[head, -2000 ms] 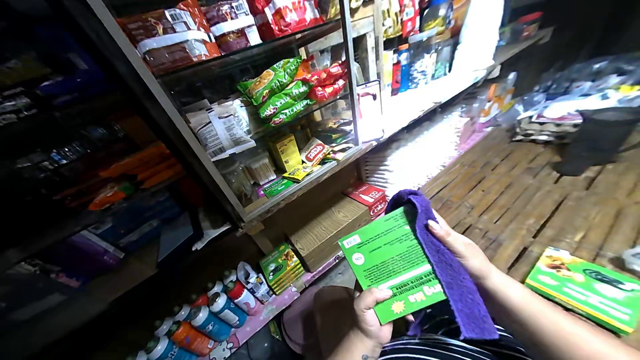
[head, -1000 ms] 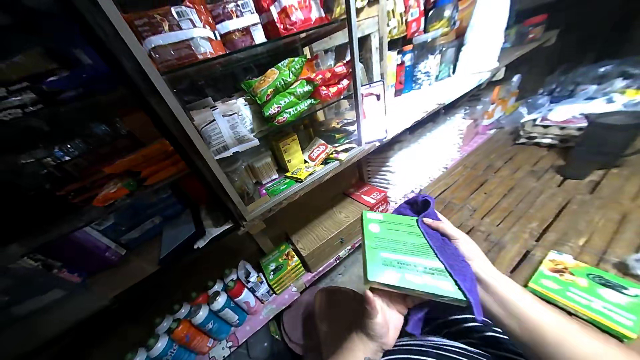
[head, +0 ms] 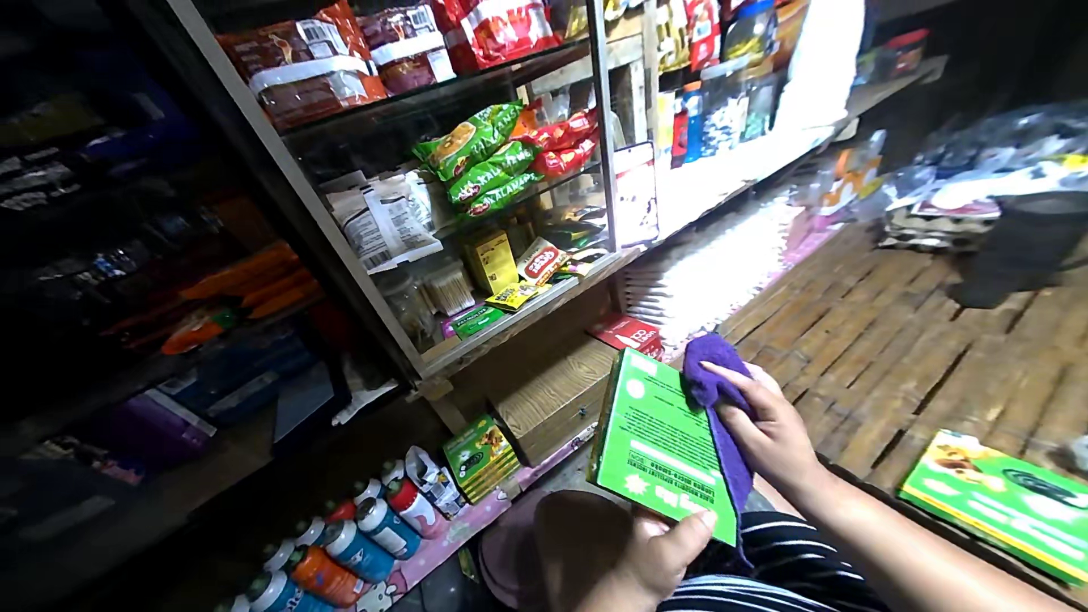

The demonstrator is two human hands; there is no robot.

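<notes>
A flat green cardboard box of mosquito coils (head: 659, 442), bearing writing, is tilted above my lap. My left hand (head: 659, 552) grips its lower edge, thumb on the printed face. A purple cloth (head: 714, 374) is bunched in my right hand (head: 756, 416) against the box's upper right edge, its loose end hanging down along the side. A similar green box (head: 1003, 501) lies on the bamboo slat surface at the right. More green boxes (head: 480, 455) are stacked on the low ledge, left of the held box.
Glass-fronted shelves (head: 510, 314) hold snack packs (head: 484, 157) and small boxes. Below stand a wood-grain box (head: 552, 391), a red box (head: 629, 333) and a row of bottles (head: 361, 535). Bamboo slats (head: 901, 365) carry egg trays (head: 943, 223) and a dark container (head: 1016, 246) at the right.
The held box has turned and tilted in my left hand. The cloth, earlier draped along the box's right side, is now bunched near its upper corner under my right hand.
</notes>
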